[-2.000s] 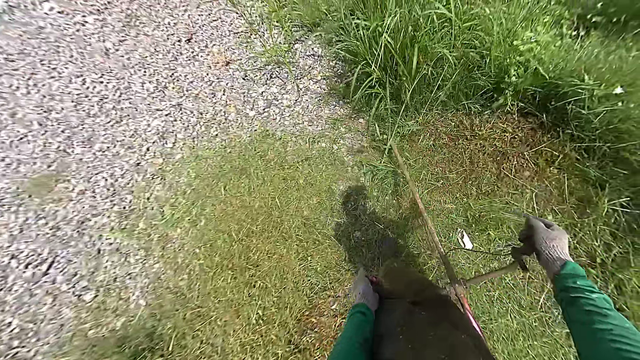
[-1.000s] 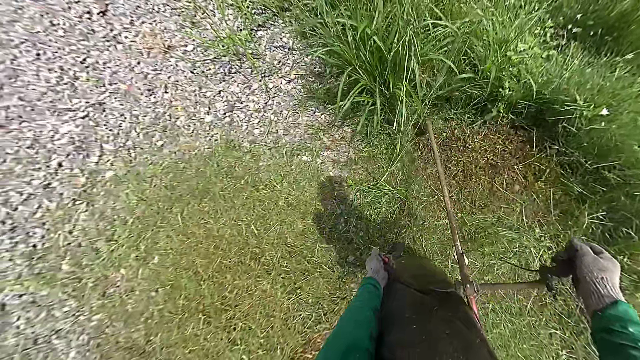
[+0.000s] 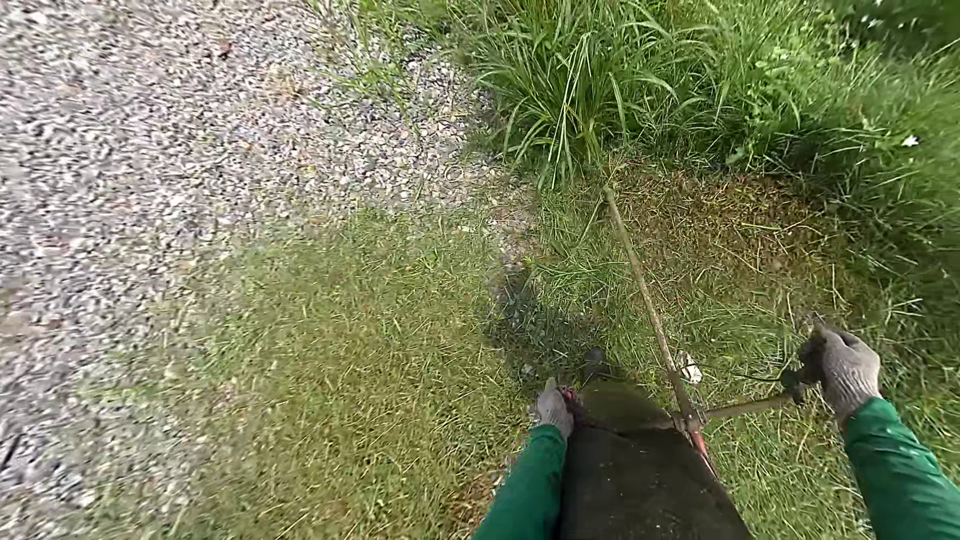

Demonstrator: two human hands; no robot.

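Note:
A brush cutter's long shaft (image 3: 643, 289) runs from the lower right up to the edge of the tall grass; its cutting head is hard to make out there. My right hand (image 3: 844, 369), in a light knitted glove, is closed around the dark grip (image 3: 795, 384) at the end of the side handlebar (image 3: 746, 407). My left hand (image 3: 555, 409), gloved too, is closed on a handle (image 3: 574, 401), reddish and mostly hidden, at the left of a dark apron (image 3: 645, 480). A red part (image 3: 699, 442) shows where shaft and handlebar meet.
Gravel (image 3: 187, 142) covers the upper left. Tall grass (image 3: 577, 90) stands across the top and right. Short cut grass (image 3: 345, 360) lies around me, with a brownish trimmed patch (image 3: 735, 217) beyond the shaft. A small white object (image 3: 690, 369) lies beside the shaft.
The shaft's far end swung right between the two earlier frames and is now back a little to the left. My right hand has shifted with the handlebar. Both hands keep their hold.

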